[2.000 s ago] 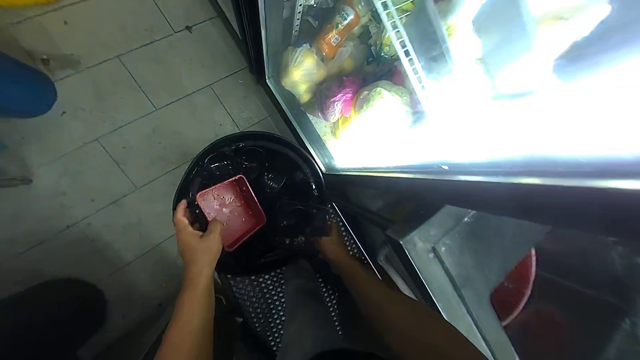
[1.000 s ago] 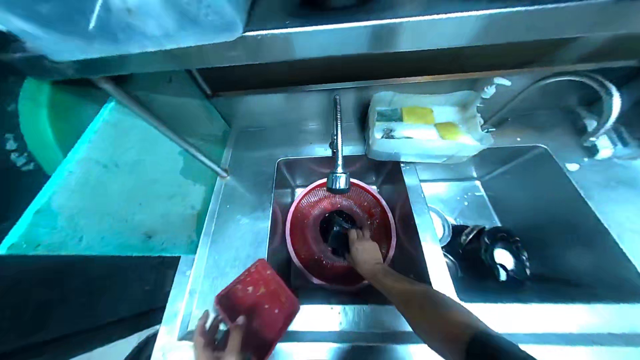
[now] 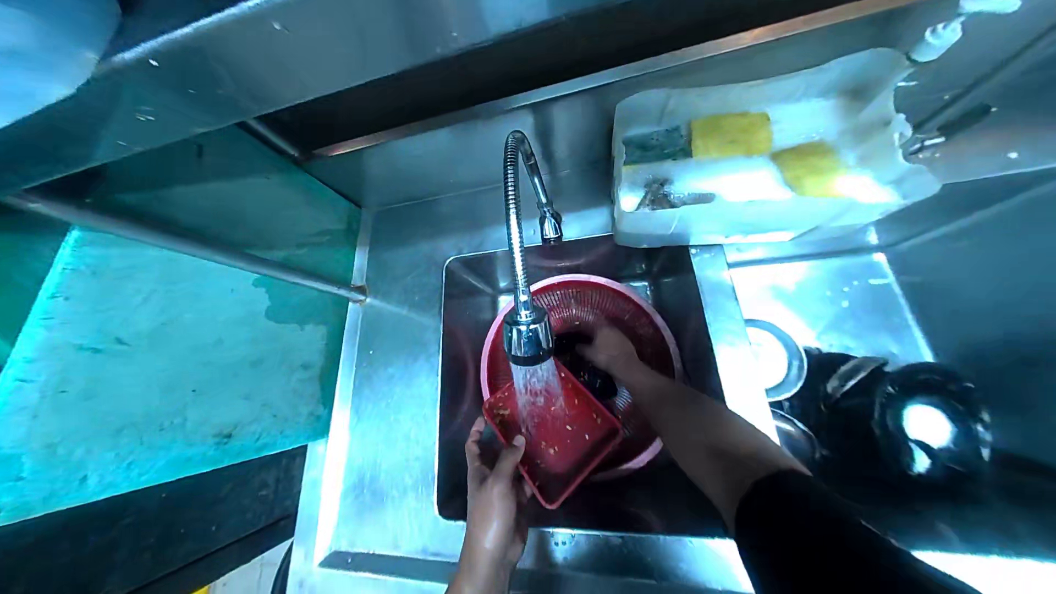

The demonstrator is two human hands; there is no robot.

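My left hand [image 3: 495,470] grips the near-left edge of a red rectangular plastic tray [image 3: 569,437], tilted under the running water. Food bits stick to the tray. Water sprays into it from the chrome head of a flexible faucet [image 3: 528,334]. Behind the tray, a round red plastic colander [image 3: 648,318] with a pink rim sits in the left sink basin [image 3: 470,330]. Inside the colander my right hand [image 3: 606,351] is on a dark object [image 3: 598,379], whose kind I cannot make out; the fingers are partly hidden.
A white plastic container [image 3: 660,227] holds yellow sponges [image 3: 730,134] and a green scouring pad [image 3: 656,146] behind the basins. The right basin [image 3: 833,289] contains dark bowls [image 3: 932,421] and a light round dish [image 3: 771,359]. A teal board [image 3: 173,355] stands at left; a metal shelf [image 3: 330,58] overhangs the back.
The view has turned from a refrigerated case to the sink. Since one second ago, the red tray has moved from the sink's left front edge to under the faucet, where water now runs.
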